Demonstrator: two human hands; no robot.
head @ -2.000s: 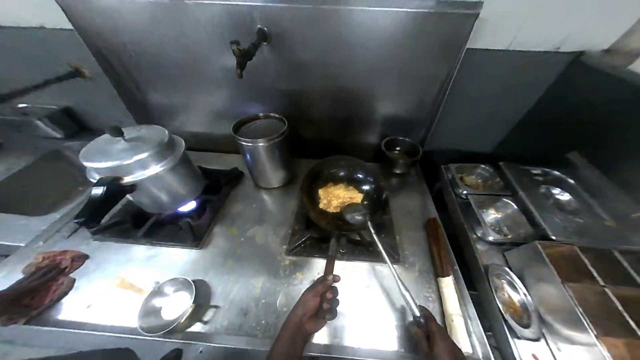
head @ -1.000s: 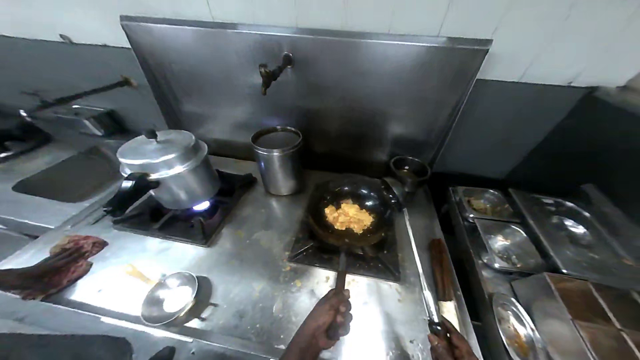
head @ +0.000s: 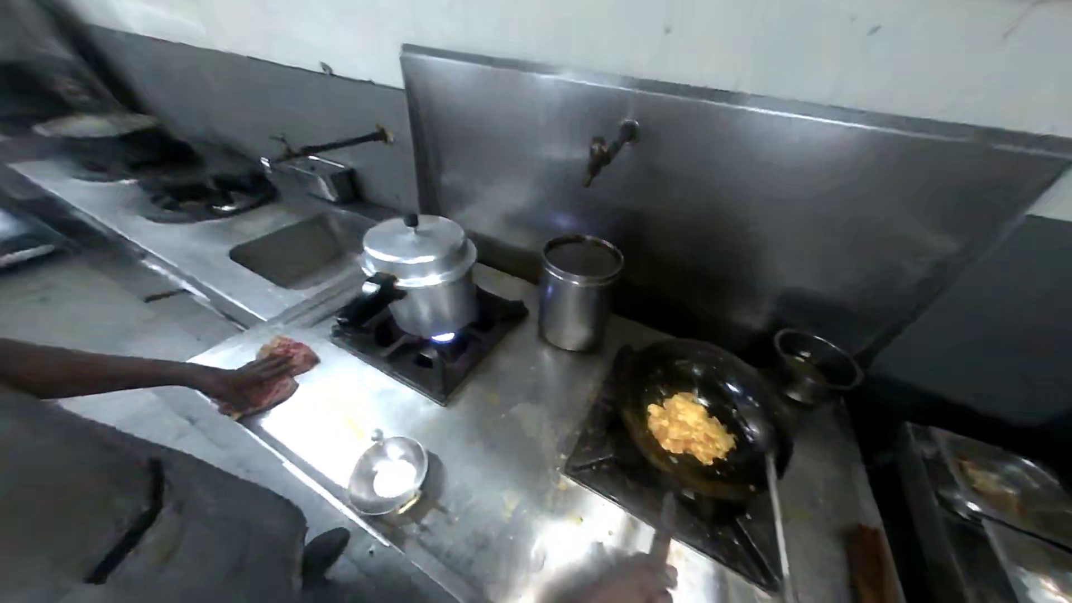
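A black wok (head: 712, 481) stands on the right gas burner, with cooked yellow-orange food (head: 690, 428) in its middle. My left hand (head: 628, 579), blurred at the bottom edge, is closed round the wok's handle (head: 664, 529). A metal ladle (head: 779, 528) rests with its head inside the wok's right side; its shaft runs down out of view. My right hand is not in view. Behind the wok stand a tall steel container (head: 580, 301) and a small steel pot (head: 814, 367).
A pressure cooker (head: 435, 285) sits over a lit burner on the left. A small steel bowl (head: 388, 476) stands near the counter's front edge. At far left another person's hand (head: 243, 383) presses a reddish cloth (head: 289, 353) on the counter. Steel trays (head: 997, 481) are at right.
The view has swung left, and my right hand has left it. The ladle's head, at the wok's upper right rim one second ago, is now inside the wok's right side.
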